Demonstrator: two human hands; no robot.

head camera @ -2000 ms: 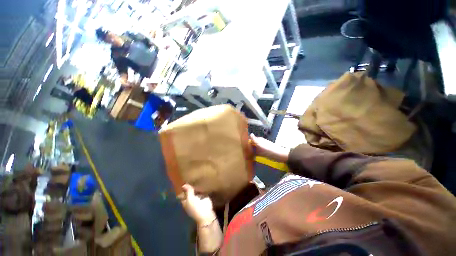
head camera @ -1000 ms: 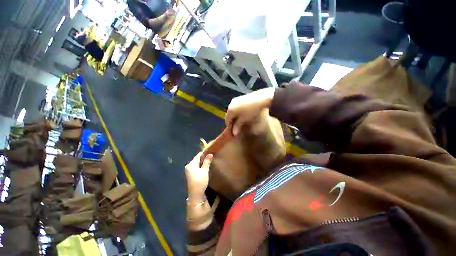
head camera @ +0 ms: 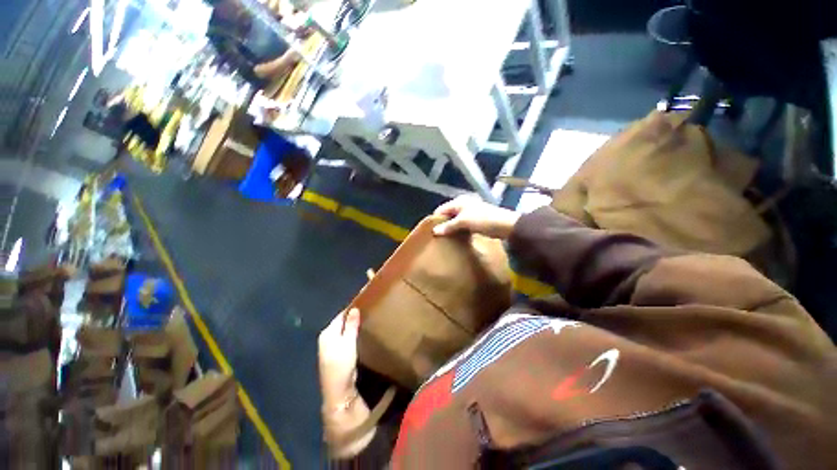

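Observation:
A tan-brown tote bag (head camera: 431, 307) is held in front of my body, its redder-brown top edge running slantwise between my hands. My left hand (head camera: 341, 353) grips the lower-left end of that edge. My right hand (head camera: 473, 218) grips the upper-right end. A fine dark line crosses the bag body. A thin strap hangs near my left wrist. The bag's lower part rests against my brown jacket. A pile of brown bags (head camera: 661, 188) lies to the right, partly behind my sleeve.
A white sheet (head camera: 562, 161) shows beside the pile. A white machine table (head camera: 431, 83) stands ahead, with a blue bin (head camera: 268, 168) and carton (head camera: 223, 145) beside it. A person (head camera: 248, 41) is at the upper left. Brown bags (head camera: 101, 367) hang at the left beyond a yellow floor line (head camera: 197, 321).
The bag has turned from facing me flat to having its top edge slanted between my hands. Since one second ago, my hands have moved apart along the edge, stretching it straight.

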